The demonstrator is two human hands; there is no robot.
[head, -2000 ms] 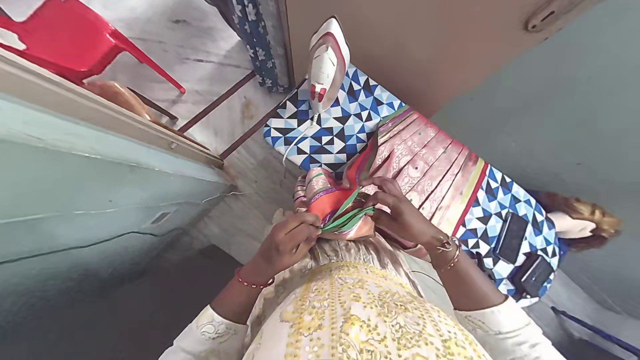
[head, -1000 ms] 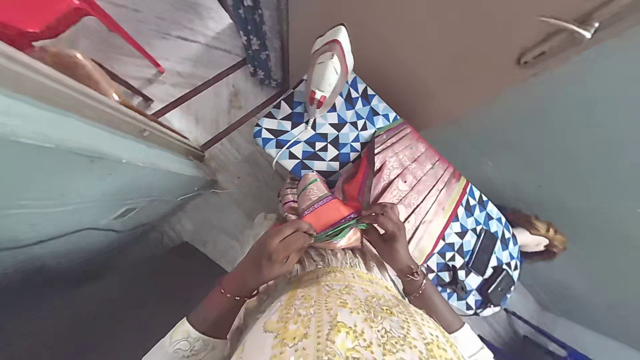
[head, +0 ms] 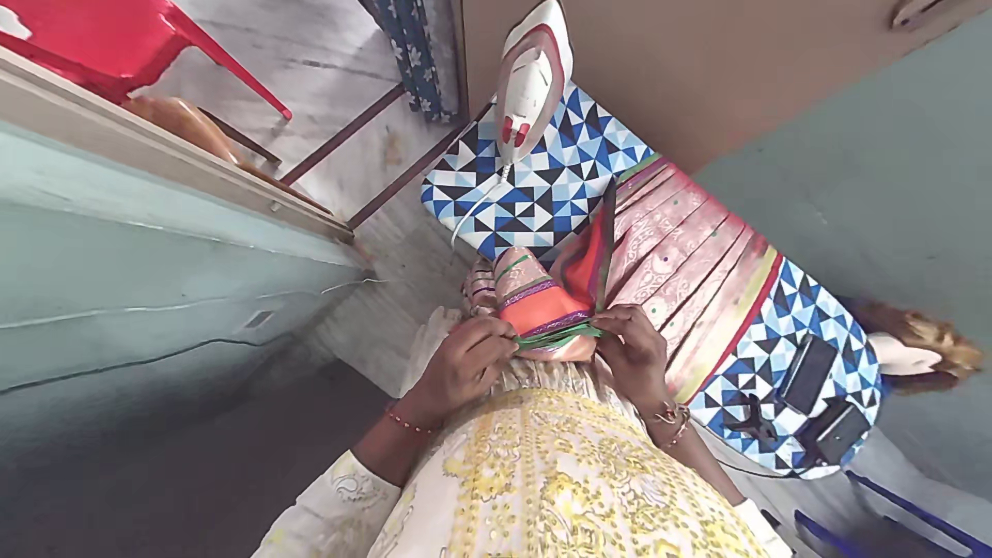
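Observation:
A pink patterned cloth (head: pixel 682 256) with green, purple and orange borders lies in long pleats over an ironing board (head: pixel 535 198). Its gathered end hangs at my waist, where an orange and purple band (head: pixel 542 308) shows above stacked green edges. My left hand (head: pixel 469 360) pinches the left end of those edges between thumb and fingers. At their right end, my right hand (head: pixel 634 345) grips the same stack. Both hands are close to my body, palms partly hidden. A white and red electric iron (head: pixel 533 85) rests on the board's far end, its cord trailing left.
Two dark, flat objects (head: pixel 807 373) and a black clip-like item (head: pixel 752 422) lie on the board's near right end. A red plastic chair (head: pixel 101 46) stands beyond the doorway at upper left. A door (head: pixel 620 46) is behind the iron, and walls flank both sides.
The green edges, loosely fanned between my hands two seconds ago, now lie in a flatter, narrower stack. Both hands keep hold of the cloth.

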